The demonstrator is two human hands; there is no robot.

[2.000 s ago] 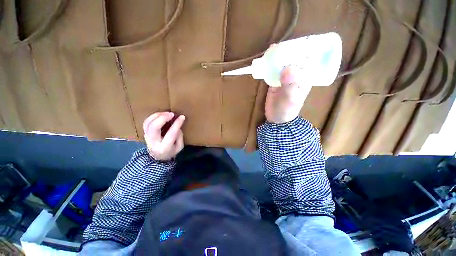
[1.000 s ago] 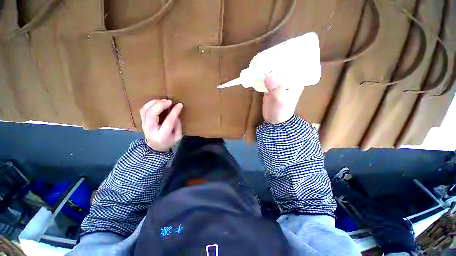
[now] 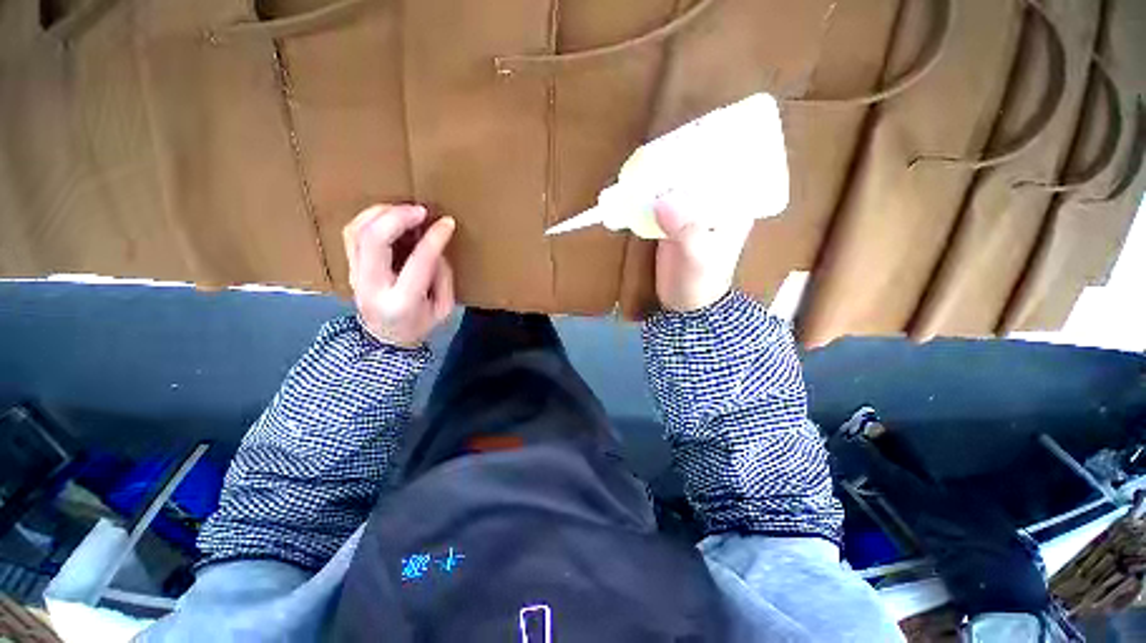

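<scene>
Overlapping brown bag panels lie in a row with thin curved handles on them. My right hand is closed around a white squeeze bottle. Its pointed spout is tilted down to the left, at a seam between panels, a little above their near edge. Whether the spout touches the panel, or any glue comes out, I cannot tell. My left hand rests at the near edge of a panel left of that seam, fingers curled, thumb apart, with nothing visible in it.
The dark grey table side runs below the panels. A strip of white tabletop shows at the right. Metal frames and blue items are at the lower left. Another person's dark-clothed leg seems to be at the lower right.
The panels sit higher in the picture. The bottle's spout has moved along the seam towards the near edge and tilts down more. My left hand keeps its place on the panel.
</scene>
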